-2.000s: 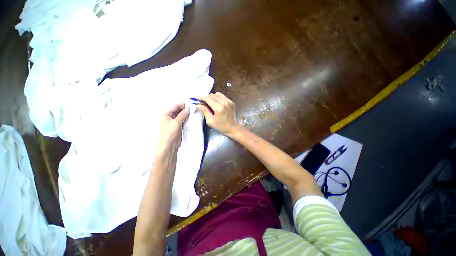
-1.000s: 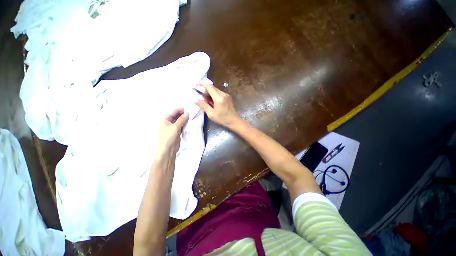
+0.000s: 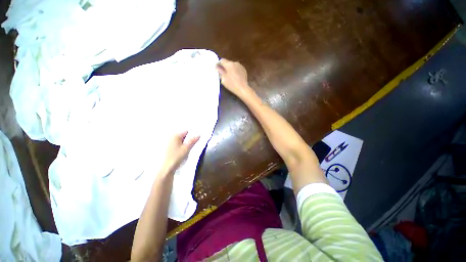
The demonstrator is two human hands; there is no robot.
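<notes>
A large white shirt (image 3: 127,128) lies spread on the dark-brown table, overexposed so its seams hardly show. My right hand (image 3: 232,75) pinches its far right corner between thumb and fingers. Whether the hand also holds a tool cannot be seen. My left hand (image 3: 180,148) rests on the cloth near its right edge, thumb and fingers apart, with no clear grip on it.
A crumpled white heap (image 3: 56,66) lies at the far left and another white garment (image 3: 20,204) at the near left. The brown table (image 3: 306,51) has yellow edging. Below it, a white sheet (image 3: 352,153) bears snips (image 3: 337,152), a dark object and a looped cable (image 3: 338,177).
My right hand has moved away from me to the cloth's far right corner. My left hand has moved slightly nearer me and its fingers have parted. The folded right edge now lies flatter.
</notes>
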